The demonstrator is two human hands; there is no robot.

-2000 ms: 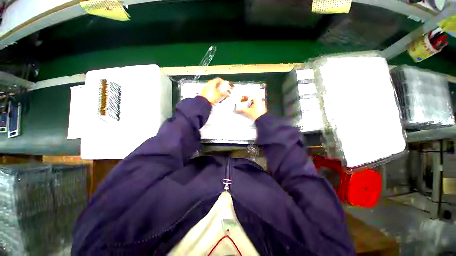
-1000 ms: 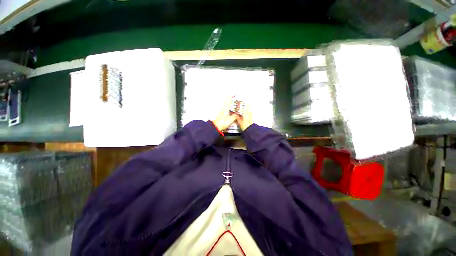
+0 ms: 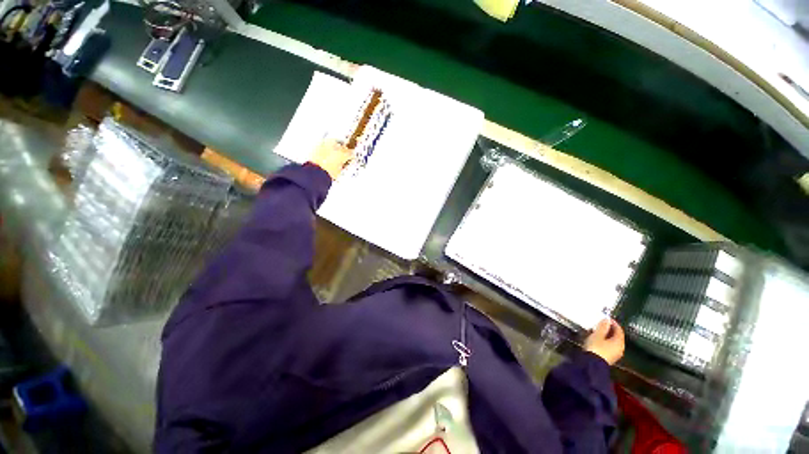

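Observation:
A row of small flex-cable parts (image 3: 366, 122), orange-brown with a dark and silvery strip, lies on the white foam block (image 3: 412, 168). My left hand (image 3: 332, 158) is at the near end of this row; whether it holds parts cannot be told. A tray covered by a blank white sheet (image 3: 545, 244) lies right of the foam block. My right hand (image 3: 607, 339) is at the tray's near right corner, fingers bent together; whether it grips the sheet or tray edge cannot be told.
Striped stacked trays (image 3: 687, 306) stand right of the working tray, beside a large film-wrapped white pile (image 3: 770, 363). Clear tray towers (image 3: 146, 226) stand lower left. A thin white sheet (image 3: 310, 115) sticks out under the foam block. A red bin (image 3: 650, 427) is below the bench.
The view has swung left and tilted. My hands, together over the tray with small parts one second ago, are now apart: left at the parts row, right at the tray's corner.

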